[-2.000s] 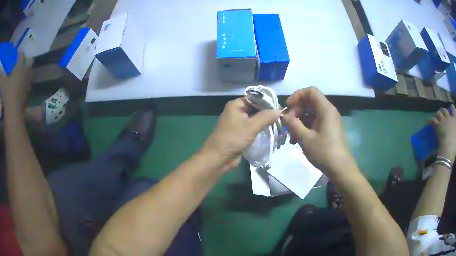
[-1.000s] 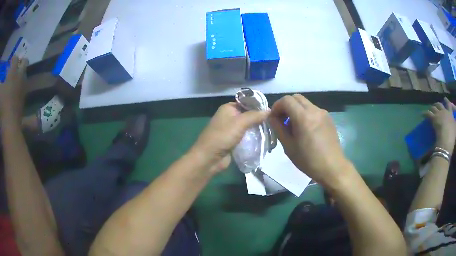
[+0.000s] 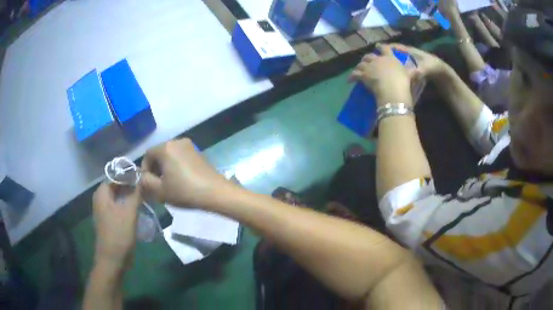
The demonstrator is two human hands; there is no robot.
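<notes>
A white cable bundle (image 3: 123,171) stands up between my hands at the lower left. My left hand (image 3: 115,212) holds the bundle from below. My right hand (image 3: 176,172) is at the bundle's right side, fingers bent together; what its fingertips pinch is hidden. A clear plastic bag (image 3: 147,225) hangs under the cable beside my left hand. An open white carton (image 3: 203,227) with flaps is low behind and below my right forearm.
A light blue box (image 3: 91,106) and a darker blue box (image 3: 127,97) stand on the white table (image 3: 176,36). A white-and-blue box (image 3: 262,48) is at its right edge. At the right, a neighbouring person (image 3: 473,224) holds a blue box (image 3: 359,110).
The view has swung to the right, so the boxes, cable and my hands appear further left. The neighbour at the right has come largely into view. My left hand still holds the cable.
</notes>
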